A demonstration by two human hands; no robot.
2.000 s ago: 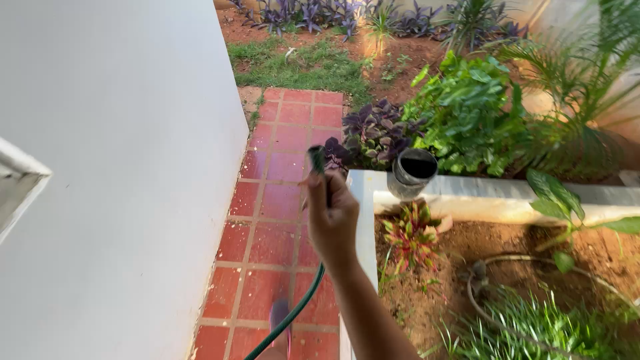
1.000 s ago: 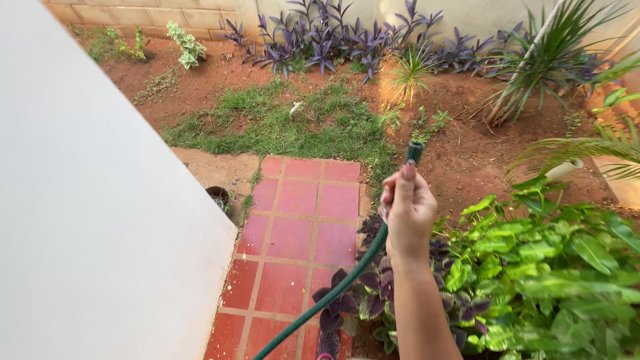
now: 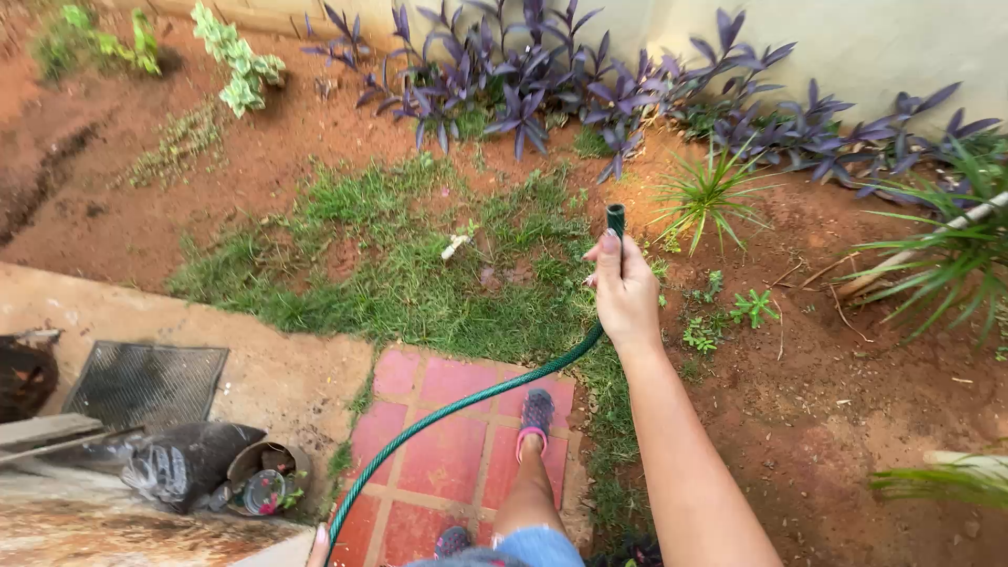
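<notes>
My right hand is closed around a green garden hose close to its open end, which points up over the grass. From that hand the hose curves down and left across the red tiles to the bottom edge. Only a fingertip or so of my left hand shows there, beside the hose; whether it grips the hose is hidden. No water is seen at the hose end.
Red tiles lie under my feet, bordering grass. At lower left are a metal grate, a black plastic bag and a round pot. Purple-leaved plants line the back wall. A spiky green plant grows in the soil.
I have moved forward along the tiled path, the hose end still in my right hand. The white wall at left has left the view; the grate, bag and pot now show.
</notes>
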